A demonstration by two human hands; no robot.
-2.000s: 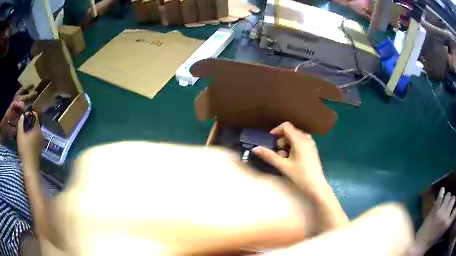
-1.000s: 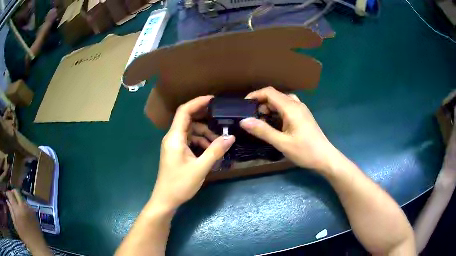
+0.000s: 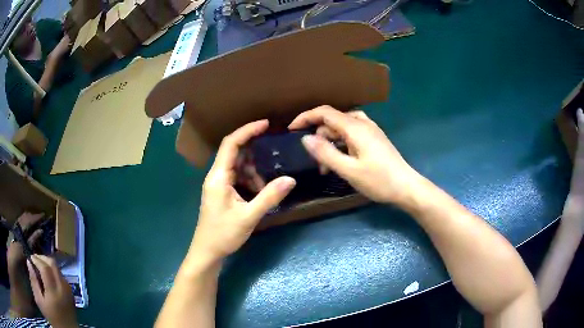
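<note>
A brown corrugated mailer box (image 3: 282, 77) stands open in front of me, its lid raised at the far side. A black power adapter (image 3: 275, 157) is at the box opening, with two small bright spots on its upper face. My left hand (image 3: 225, 198) holds its left side, fingers behind and thumb in front. My right hand (image 3: 373, 157) holds its right end, thumb on top. Dark items lie below it in the box, partly hidden by my hands.
Flat cardboard sheet (image 3: 102, 128) and white power strip (image 3: 187, 48) lie at the far left. At left, a neighbour's hands (image 3: 51, 288) work by an open box on a white scale (image 3: 79, 256). Folded cartons (image 3: 125, 25) stand beyond; another person's arm (image 3: 570, 218) is at right.
Since two seconds ago my left hand has come to the adapter. Since one second ago the adapter has been turned; its metal plug part no longer shows from the side.
</note>
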